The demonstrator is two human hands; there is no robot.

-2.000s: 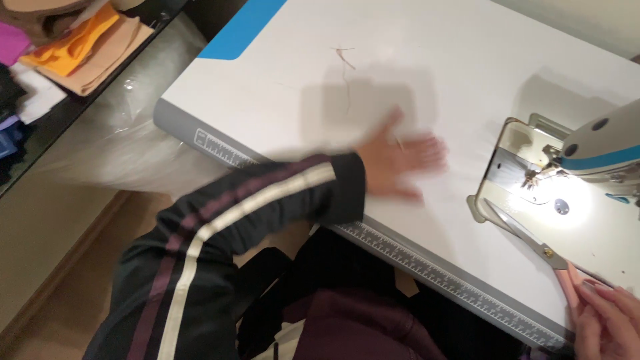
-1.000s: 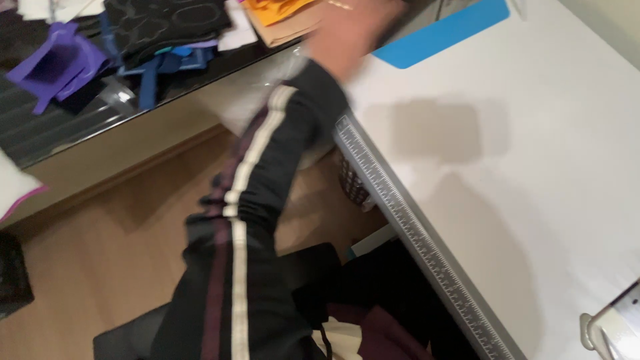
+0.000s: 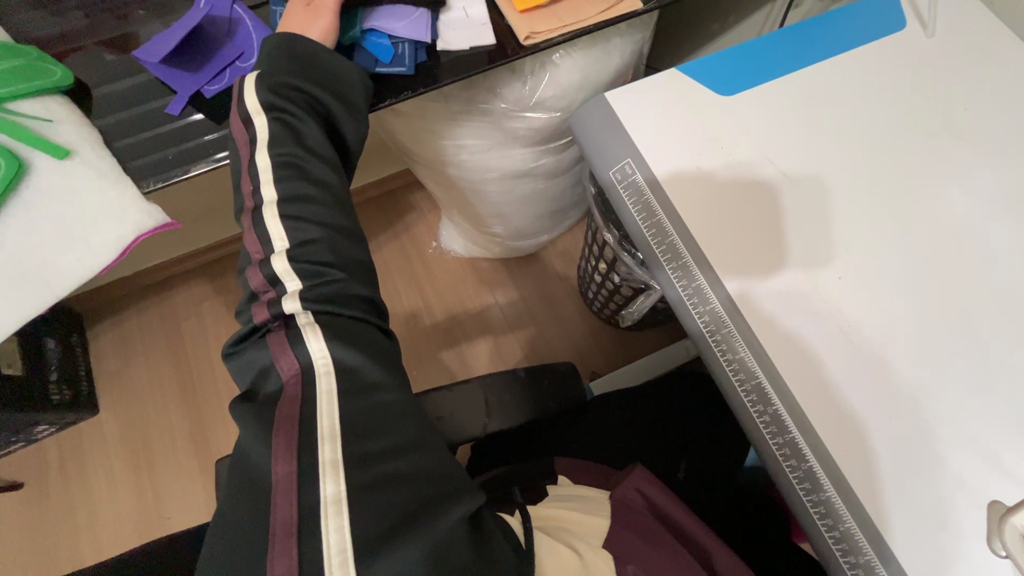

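My left hand [image 3: 313,19] is at the top edge of the view, over the black shelf [image 3: 392,92], with its fingers cut off by the frame. Dark fabric lies right beside it, and whether the hand grips any is hidden. Purple felt pieces [image 3: 204,48] lie left of the hand. Blue felt pieces [image 3: 388,54], a white piece [image 3: 466,24] and a beige piece [image 3: 560,22] lie to its right. My right hand is out of view.
The white sewing table [image 3: 848,264] with its ruler edge [image 3: 720,328] stands at the right. A mesh waste basket [image 3: 612,268] and a plastic bag of white filling [image 3: 512,152] are below. White batting [image 3: 72,200] with green felt [image 3: 28,72] is at the left, above a dark crate [image 3: 48,376].
My left hand has moved from above the white table to the fabric pieces on the black shelf. The view has swung left, so the scissors, sewing machine needle area and my right hand have left it.
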